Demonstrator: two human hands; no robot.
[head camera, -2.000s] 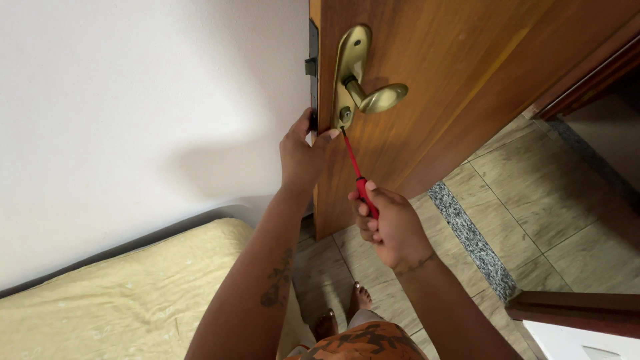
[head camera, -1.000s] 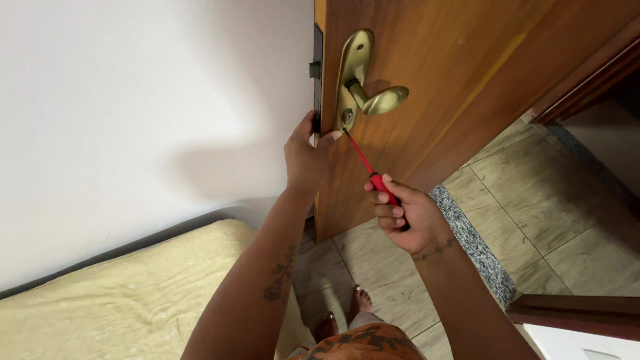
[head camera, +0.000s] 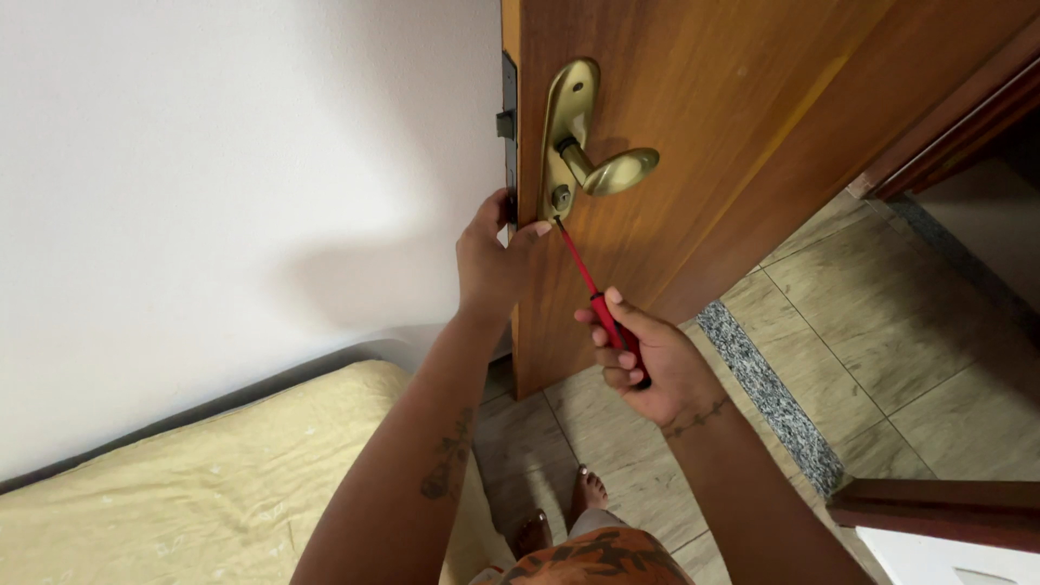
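A brass-coloured door handle plate (head camera: 571, 106) with a lever handle (head camera: 621, 171) and a keyed lock cylinder (head camera: 561, 196) is mounted on a wooden door (head camera: 691, 106). My right hand (head camera: 650, 349) grips the red and black handle of a screwdriver (head camera: 578, 258). The tip of its red shaft meets the bottom end of the plate, at the screw spot below the cylinder. My left hand (head camera: 497, 260) is wrapped around the door's edge, thumb by the plate's lower end and fingers partly hidden behind the edge. Above those fingers, the dark mortise lock faceplate (head camera: 510, 89) and its latch show.
A white wall (head camera: 203, 203) rises at the left, above a mattress with a yellow sheet (head camera: 203, 487). Tiled floor (head camera: 837, 341) with a speckled stone threshold (head camera: 768, 398) lies at the right. My bare feet (head camera: 588, 489) are below; a dark wooden edge (head camera: 934, 504) crosses the lower right.
My right hand and the screwdriver handle first swung right and down, then came slightly back left. The screwdriver tip stays at the plate's lower end. My left hand keeps its place on the door edge.
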